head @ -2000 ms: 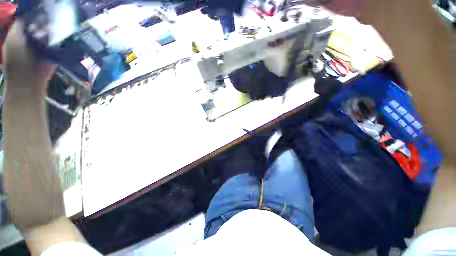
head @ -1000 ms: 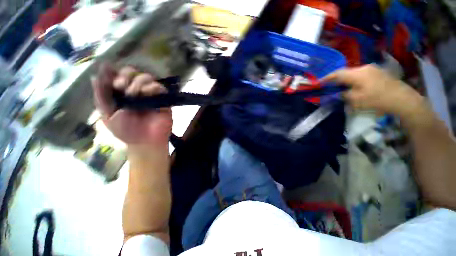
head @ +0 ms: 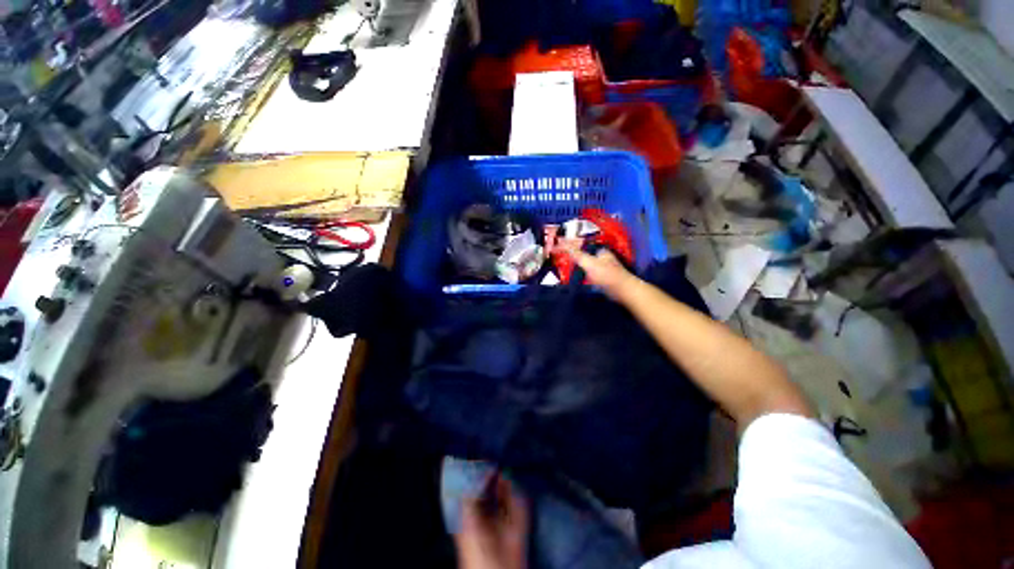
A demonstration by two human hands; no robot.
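A heap of dark navy cloth (head: 623,389) hangs from the front of the blue crate (head: 445,183) down over my lap. My left hand (head: 495,522) is low, above the jeans, blurred, with its fingers closed on a dark fabric strip (head: 523,411) that runs up over the heap. My right hand (head: 595,269) is at the crate's front rim, beside red and white scraps (head: 556,239); its fingertips are blurred, and whether they grip the strip or a scrap cannot be told.
An off-white sewing machine (head: 100,356) stands at left with dark cloth (head: 195,450) under its arm. Red-handled scissors (head: 345,236) lie on the table beyond it. A white board (head: 543,111) stands behind the crate. Scraps litter the floor (head: 767,278) at right.
The view has turned right towards the crate. My left hand has dropped from beside the machine to my lap. My right hand has moved to the crate's front rim. The dark strip is no longer stretched sideways.
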